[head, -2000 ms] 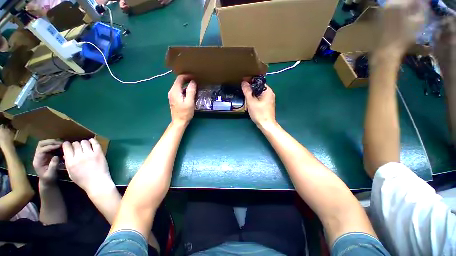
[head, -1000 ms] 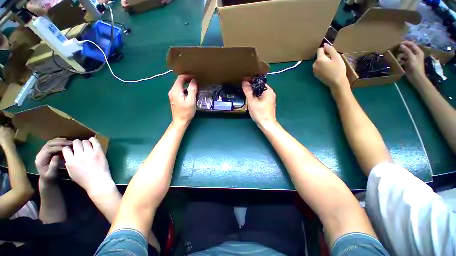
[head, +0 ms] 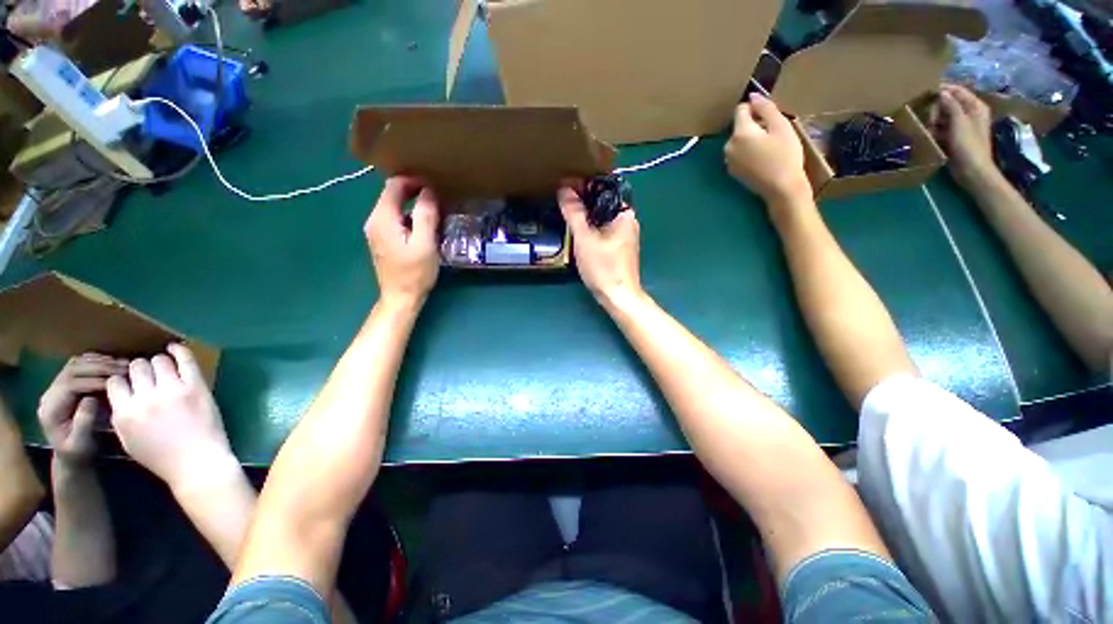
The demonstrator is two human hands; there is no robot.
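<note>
A small brown mailer box (head: 476,149) stands in front of me with its lid raised. Inside are a clear shiny polybag (head: 463,237) at the left, a pale grey-blue block (head: 509,254) in the middle and a dark power adapter (head: 533,227) at the right. My left hand (head: 405,241) grips the box's left side, thumb at the inner edge. My right hand (head: 603,246) is at the box's right side and holds a black cable bundle (head: 605,200) between thumb and fingers.
A large master carton (head: 629,67) stands behind the box. A white cord (head: 287,195) crosses the green table (head: 537,366). A power strip (head: 67,92) and blue bin (head: 195,94) are upper left. Neighbours' hands work at boxes left (head: 171,408) and right (head: 769,156).
The whole view has shifted, so things appear further left. My hands keep the same hold on box and cable. The right neighbour's hands have come down to the sides of their open box.
</note>
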